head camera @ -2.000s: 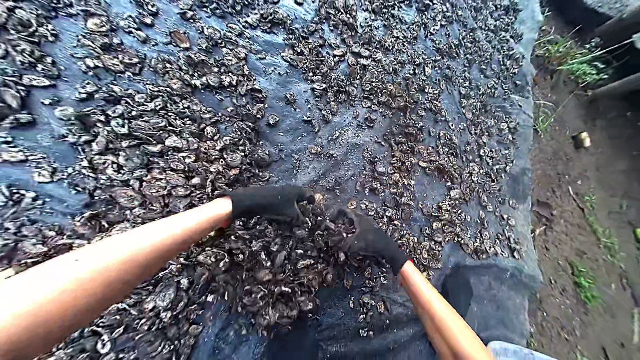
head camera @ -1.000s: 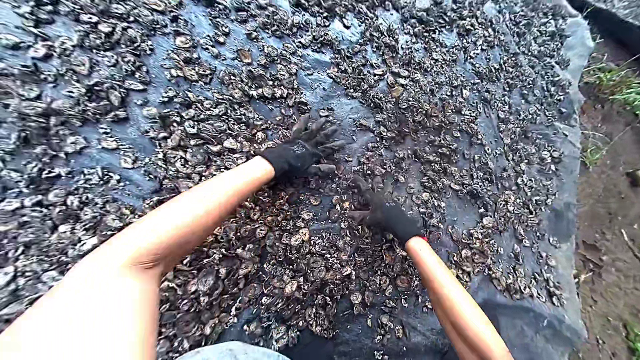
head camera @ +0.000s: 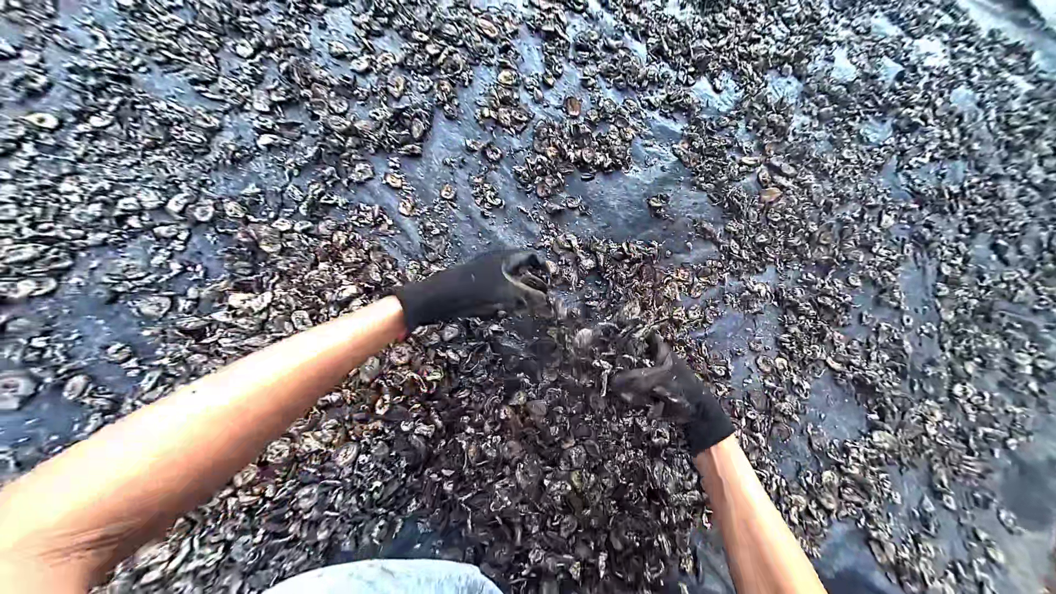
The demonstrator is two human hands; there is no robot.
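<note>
Many small, dark, shrivelled dried slices (head camera: 528, 470), some with pale ring-shaped centres, lie over a dark plastic sheet (head camera: 627, 198). My left hand (head camera: 491, 285), in a black glove, is at the middle with its fingers curled, over the upper edge of a thicker heap. To its lower right my right hand (head camera: 664, 384), also gloved in black, is among the slices with its fingers partly bent. Blurred slices lie between the two hands. Whether either hand grips any of them cannot be told.
Thinner scatterings of the slices spread over the sheet to the left, the right and beyond my hands. Light-coloured cloth (head camera: 388, 577) shows at the bottom edge, close to the heap. A paler strip (head camera: 1011, 25) runs through the top right corner.
The fingers of my left hand, spread apart a second ago, are now curled. Slices have gathered between my hands. The view has shifted left, and the soil at the right is out of frame.
</note>
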